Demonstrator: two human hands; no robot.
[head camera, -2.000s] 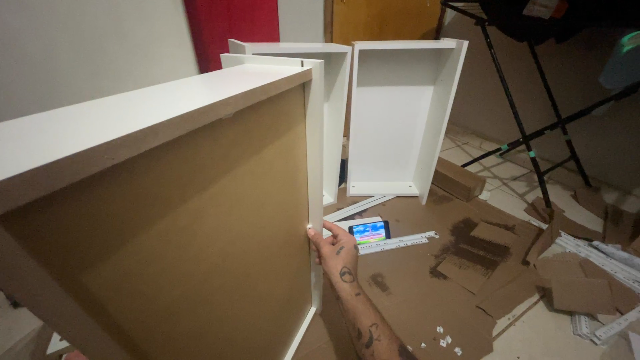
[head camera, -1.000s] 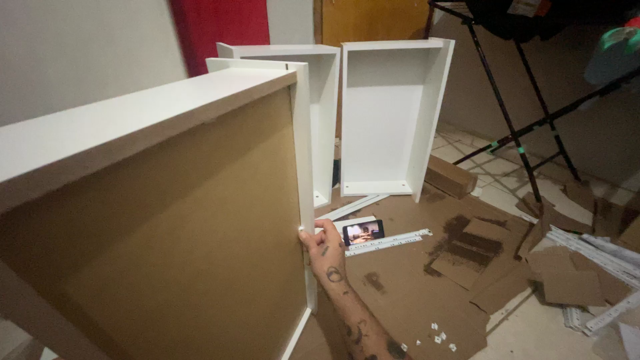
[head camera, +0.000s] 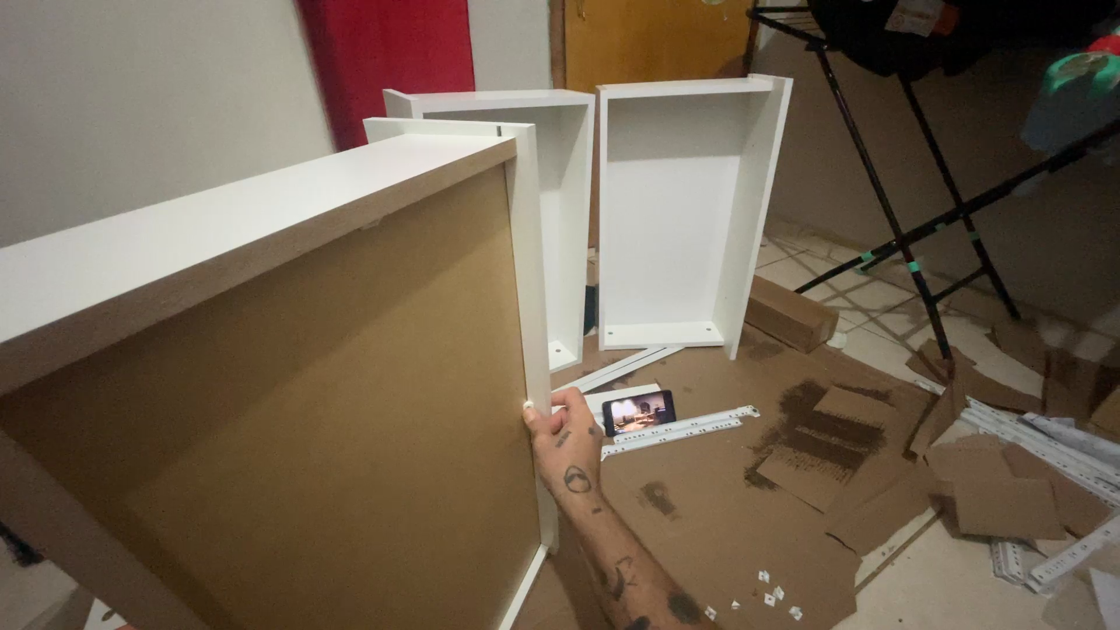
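A large white drawer (head camera: 254, 210) stands on end at the left, with its brown fiberboard bottom panel (head camera: 289, 394) facing me. My right hand (head camera: 564, 437) is at the edge of its white front board (head camera: 529, 280), the thumb on a small white plastic piece (head camera: 528, 406) and the fingers behind the board. My left hand does not show. Behind the hand, a smartphone (head camera: 640, 413) with a lit screen leans beside white metal drawer slides (head camera: 691, 427). Two more white drawers (head camera: 669, 219) (head camera: 503, 101) stand upright farther back.
Cardboard sheets (head camera: 700, 507) cover the floor, with small white plastic pieces (head camera: 770, 595) near the bottom. More slides (head camera: 1076, 551) and torn cardboard (head camera: 1006, 494) lie at the right. A black folding rack (head camera: 875, 175) stands at the back right, and a cardboard box (head camera: 792, 313) lies beside the far drawer.
My right hand stays at the board's edge with the thumb on the white piece. The picture on the phone's screen has changed. The view has shifted slightly.
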